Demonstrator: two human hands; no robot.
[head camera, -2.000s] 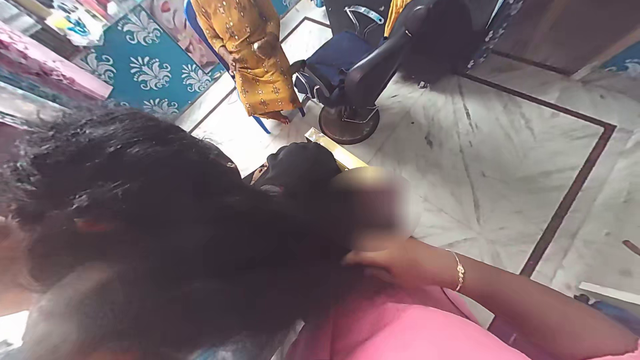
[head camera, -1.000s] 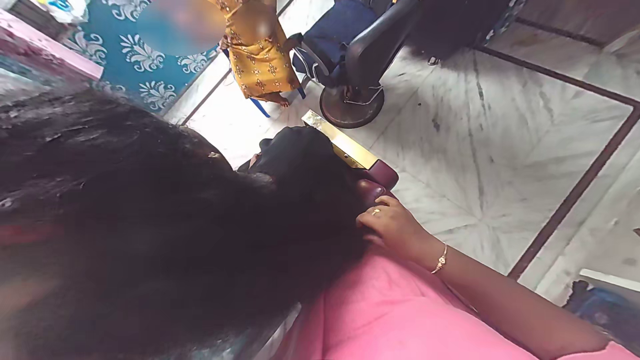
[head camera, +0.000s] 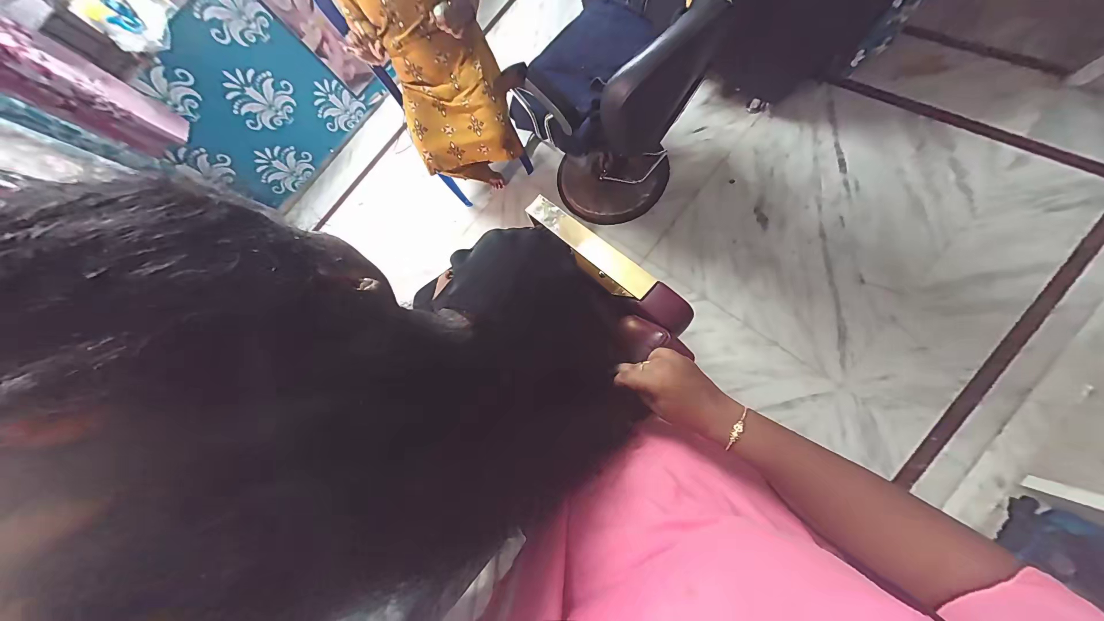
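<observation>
Long dark hair (head camera: 345, 414) fills the left and middle of the head view, close to the camera. My right hand (head camera: 664, 379) is at the right edge of this hair, its fingers curled on the strands. It wears a ring and a thin gold-coloured bracelet (head camera: 737, 429). Just above the hand is a dark red padded armrest (head camera: 642, 336), partly covered by hair. Blurred brownish patches show at the far left; I cannot tell whether any of them is my left hand. My pink garment (head camera: 690, 526) lies below the hair.
Beyond the hair, a dark salon chair with a round base (head camera: 614, 190) stands on the marble floor (head camera: 811, 285). A person in a mustard patterned garment (head camera: 448, 95) sits on a blue-legged chair. A teal patterned panel (head camera: 259, 112) is at the upper left.
My right hand's fingers, partly blurred two seconds ago, now show more plainly at the hair's edge. The dark red armrest has come into clearer sight. The view has shifted somewhat.
</observation>
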